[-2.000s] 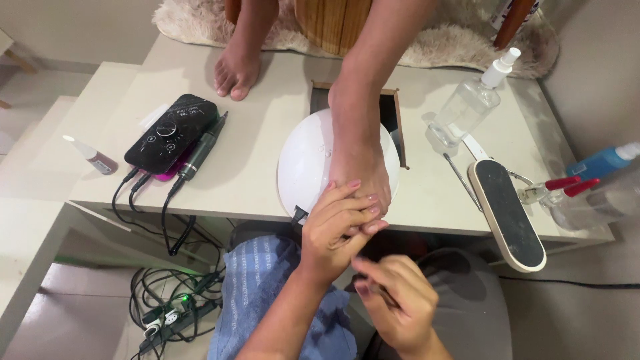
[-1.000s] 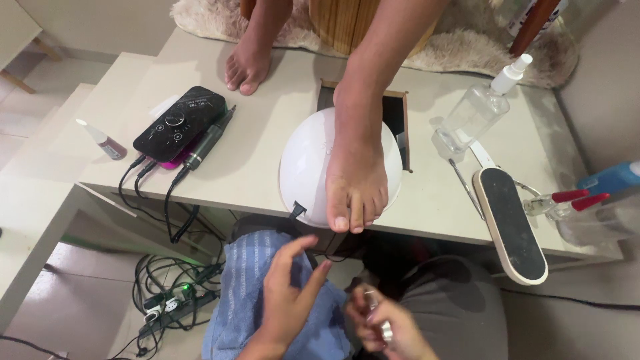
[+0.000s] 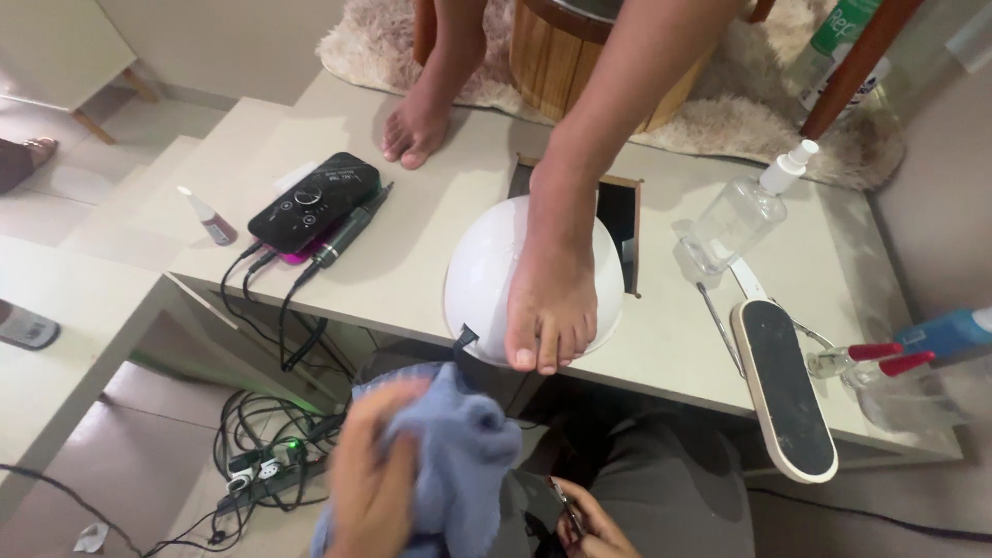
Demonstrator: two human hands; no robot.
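A blue cloth towel (image 3: 465, 457) is gripped in my left hand (image 3: 376, 465), which is blurred and lifts the towel off my lap. Low in the view, my right hand (image 3: 593, 519) holds a small metal tool (image 3: 568, 508), probably nippers, partly hidden by the fingers. Above both hands, another person's bare foot (image 3: 554, 310) rests on a white dome-shaped nail lamp (image 3: 480, 263), toes toward me. That person's other foot (image 3: 418, 128) stands flat on the bench (image 3: 418, 217), farther back. Neither hand touches a foot.
On the left are a black nail drill unit (image 3: 314, 201), its handpiece (image 3: 353, 225) and a small bottle (image 3: 208, 217). A spray bottle (image 3: 736, 217), metal pusher (image 3: 721, 329), foot file (image 3: 787, 395) and red-capped bottles (image 3: 860, 360) are on the right. Tangled cables (image 3: 271, 457) lie below.
My left hand has left the foot and taken hold of the towel, which was lying on my lap. My right hand has moved lower, still with the metal tool.
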